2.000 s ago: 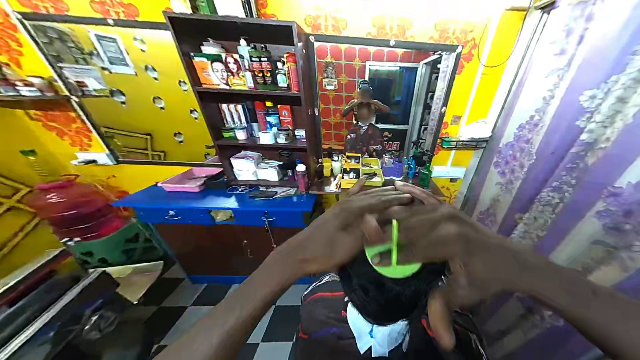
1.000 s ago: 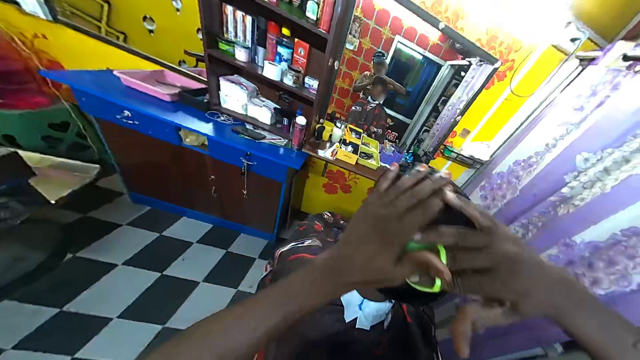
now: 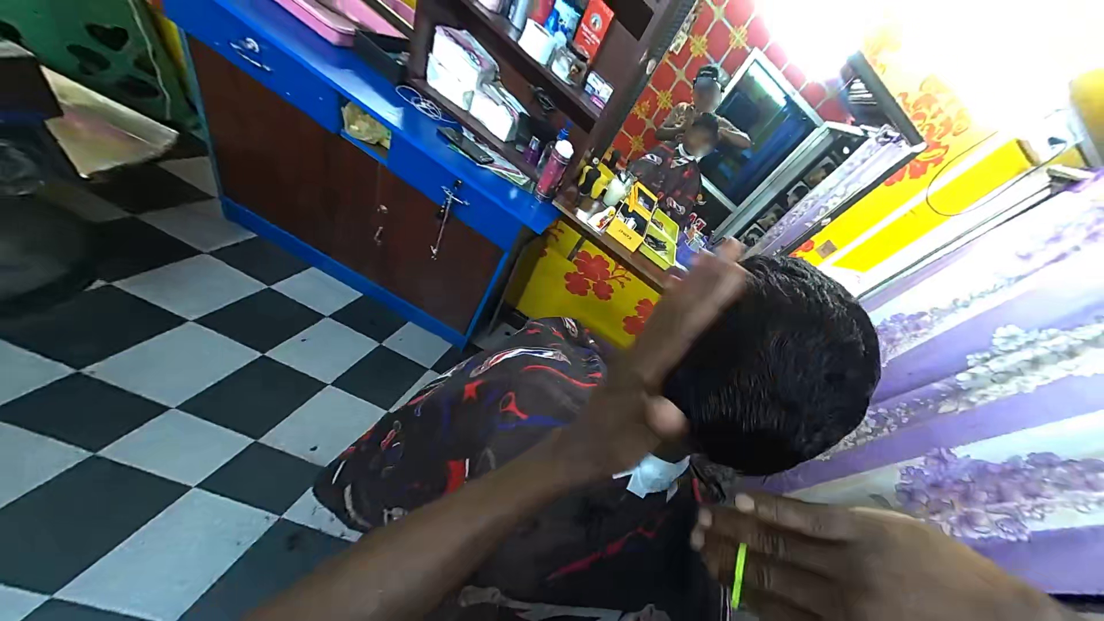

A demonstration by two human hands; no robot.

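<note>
A seated person with short black wet-looking hair (image 3: 776, 371) is in front of me, wrapped in a dark patterned cape (image 3: 483, 414) with a white neck strip (image 3: 653, 476) at the nape. My left hand (image 3: 647, 371) lies along the left side of the head, fingers pointing up and forward, somewhat blurred. Behind the shoulder and below the head is my right hand (image 3: 819, 552), its palm down and its fingers stretched toward the left. A bright green strip (image 3: 739, 576), part of a green object, shows at the fingers of my right hand; the rest of it is hidden.
A blue counter (image 3: 431, 142) with dark cabinet doors stands ahead left, under a dark shelf of bottles and boxes. A wall mirror (image 3: 750, 129) hangs over a ledge with clippers and yellow boxes (image 3: 628, 233). A purple floral curtain (image 3: 992, 405) hangs close on the right, above a checkered floor.
My hands were close together on the head; now they are apart, the right lower, behind the shoulder. The view has turned down and tilted.
</note>
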